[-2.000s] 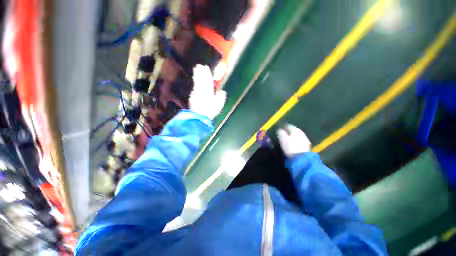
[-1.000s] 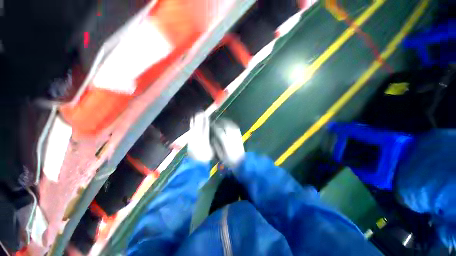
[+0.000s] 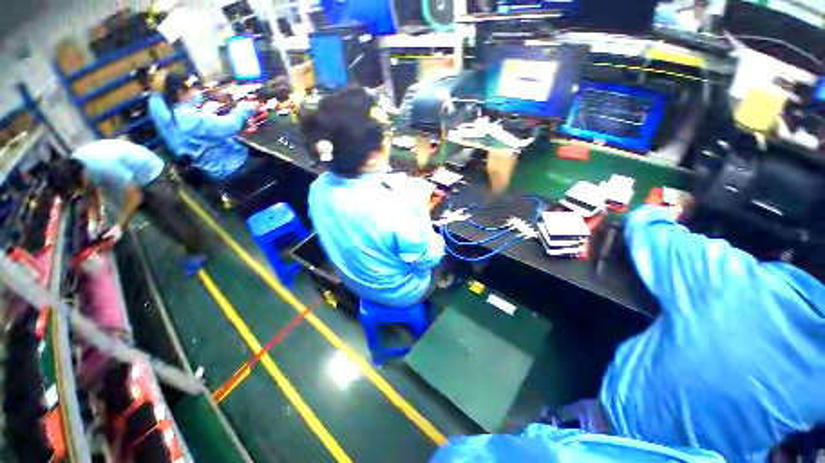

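Note:
Neither of my hands is in view. Only blue cloth, seemingly my smock, shows at the bottom edge. In front is a black-topped bench (image 3: 507,203) with a green mat (image 3: 624,172). A stack of white-faced units (image 3: 563,228) stands near its front edge, with more pale units (image 3: 586,197) behind. Blue cables (image 3: 479,242) with white plug ends lie left of the stack and hang over the edge. A person in a blue smock (image 3: 724,316) leans over the bench at the right, one hand by an orange-red piece.
A seated person (image 3: 375,226) is at the bench on a blue stool (image 3: 393,316). A green panel (image 3: 484,353) lies below the bench. Another blue stool (image 3: 276,226) stands farther off. Two more people are beyond. Racks (image 3: 109,307) run along the left, beside yellow floor lines. Monitors (image 3: 527,80) stand behind.
The view has swung up and right from the rack and floor to the bench and workers. My two gloved hands have gone out of the picture.

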